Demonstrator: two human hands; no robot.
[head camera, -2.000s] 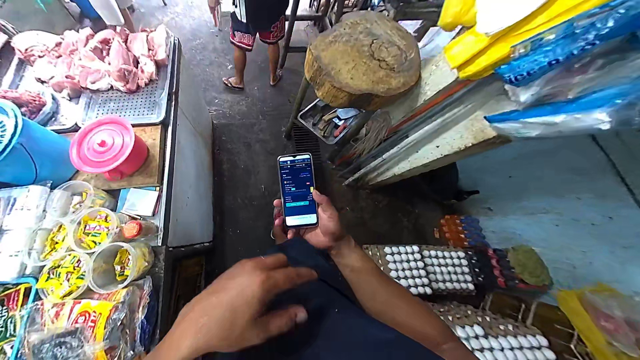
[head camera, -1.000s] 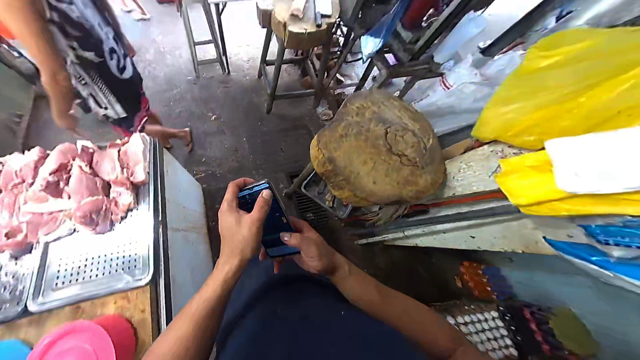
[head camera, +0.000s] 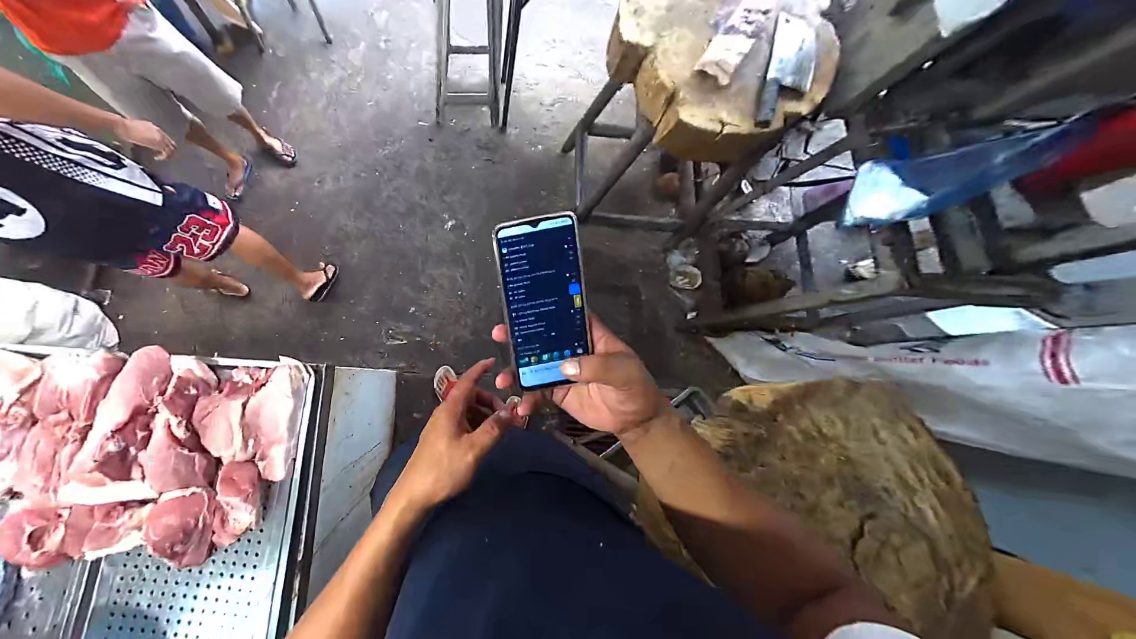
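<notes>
A smartphone (head camera: 543, 302) with a lit dark screen stands near the middle of the head view, held by its lower part in my right hand (head camera: 612, 382), the thumb lying on the bottom of the screen. My left hand (head camera: 457, 435) is just left of and below the phone, its fingers apart, with nothing plainly held in it. Its fingertips are close to the fingers of my right hand; whether they touch is unclear.
Raw meat (head camera: 151, 435) lies on a perforated metal tray (head camera: 191, 577) at left. A thick wood block (head camera: 852, 497) is by my right arm. Ahead, a cleaver (head camera: 788, 58) rests on another wooden block (head camera: 710, 115) on legs. Two people (head camera: 75, 177) (head camera: 146, 62) stand at upper left.
My left hand, on the phone one second ago, has come off it. The phone remains in my right hand. The view has shifted strongly.
</notes>
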